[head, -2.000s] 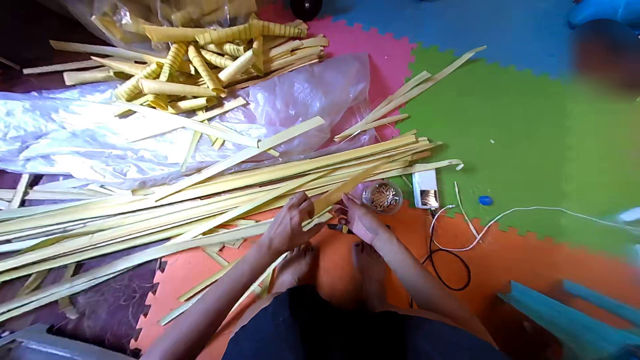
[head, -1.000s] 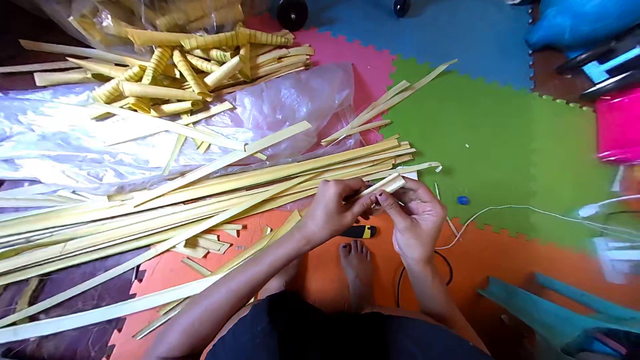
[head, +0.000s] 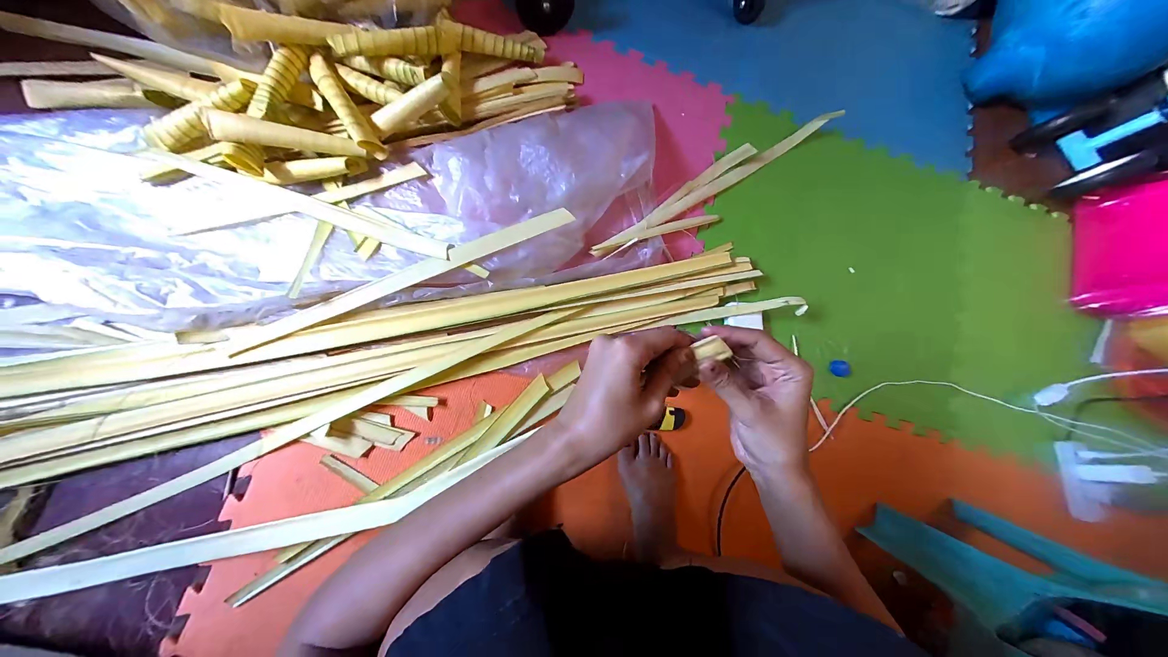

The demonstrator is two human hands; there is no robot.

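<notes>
Both my left hand (head: 630, 388) and my right hand (head: 757, 388) grip a small folded piece of pale leaf strip (head: 711, 349) between their fingertips. It is held just in front of the near right end of a pile of long pale palm-leaf strips (head: 511, 319). Part of the piece is hidden by my fingers. A yellow and black tool (head: 672, 419), perhaps a cutter, lies on the orange mat between my wrists, partly covered. Short cut strip pieces (head: 365, 432) lie left of my left forearm, beside longer loose strips (head: 511, 415).
Rolled leaf coils (head: 347, 91) are heaped on clear plastic sheeting (head: 547, 173) at the upper left. More strips (head: 703, 187) lie on the foam mat (head: 876, 274). A blue cap (head: 839, 368), a white cable (head: 949, 384) and a teal stool (head: 967, 557) are to the right.
Two seconds ago my hands were lower, over a strip near the pile's edge; they have since come up with the small piece. The view has shifted somewhat to the right.
</notes>
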